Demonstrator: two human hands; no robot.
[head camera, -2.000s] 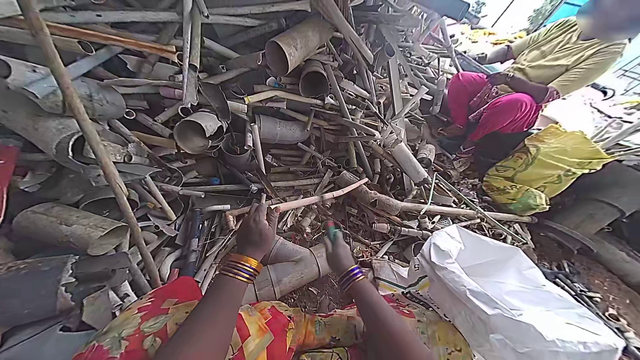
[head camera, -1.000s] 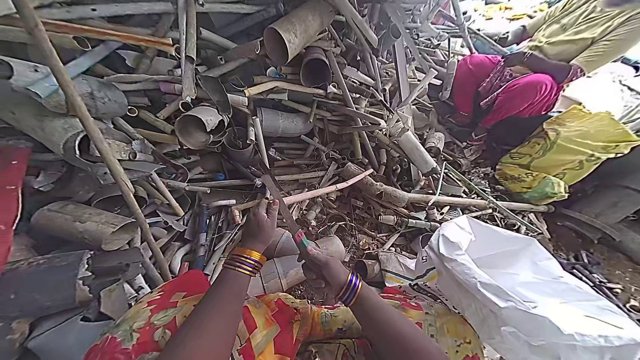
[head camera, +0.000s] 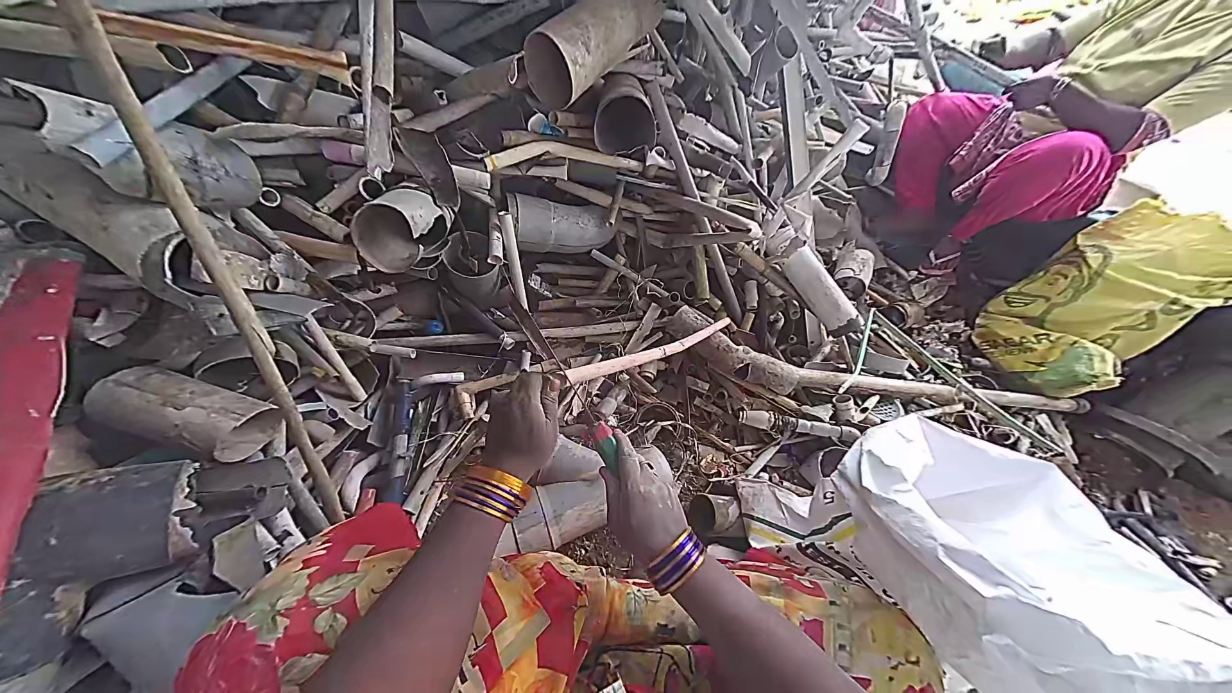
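Note:
My right hand (head camera: 643, 496) is closed round the red and green handle of a bladed tool (head camera: 604, 445), whose thin dark blade points up and to the left. Just left of it, my left hand (head camera: 523, 428) grips a small light piece of pipe (head camera: 526, 362) that shows above the fingers. A long pale stick (head camera: 645, 358) lies across the scrap just beyond both hands. Below them rests a wide grey pipe (head camera: 553, 515), partly hidden by my wrists.
Scrap plastic pipes (head camera: 399, 229) are heaped ahead and left. A long wooden pole (head camera: 197, 236) leans at left. A white sack (head camera: 1001, 568) lies at right. Further off, a person in pink (head camera: 1025, 168) crouches beside a yellow sack (head camera: 1107, 294).
The hands came together with the blade between them one second ago; now they are slightly apart. Two seconds ago they were also apart.

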